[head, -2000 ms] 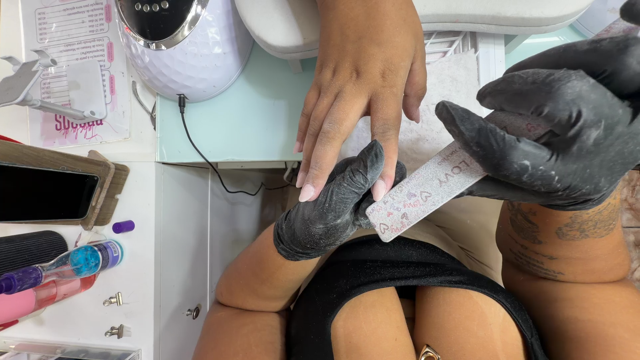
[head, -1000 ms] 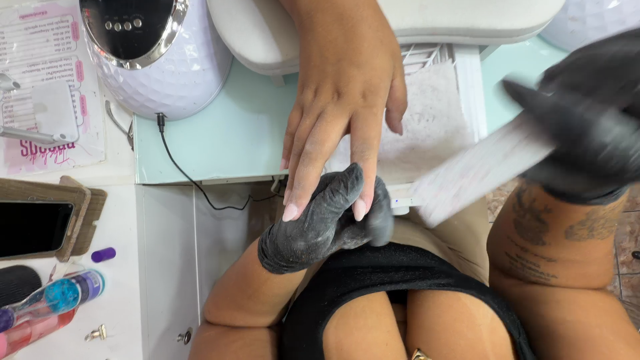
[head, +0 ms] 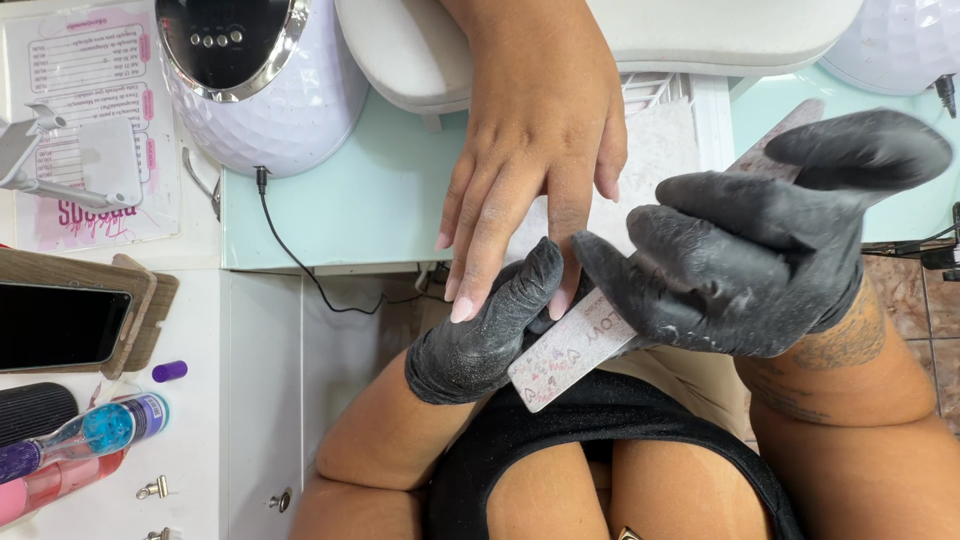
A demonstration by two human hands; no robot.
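Note:
My left hand (head: 487, 330), in a black glove dusted with fine powder, grips the index finger of another person's hand (head: 532, 135). That hand reaches down from the top with its palm down and its nails long and pale pink. A wide nail file (head: 562, 360) with printed hearts and lettering is held in my right hand (head: 735, 247), also black-gloved. The file slants from upper right to lower left, its lower end close to the held fingertip. Whether it touches the nail, I cannot tell.
A white nail lamp (head: 262, 112) with a cable stands at upper left, near a padded white armrest (head: 720, 37). At left lie a phone (head: 60, 326) on a wooden stand, a purple cap (head: 169, 371), bottles (head: 105, 431) and a metal clip (head: 153, 487). A second lamp (head: 900, 45) is at upper right.
The nail file, blurred and away from the fingertip a second ago, is now back close to it in my right hand. My left hand keeps its hold on the finger.

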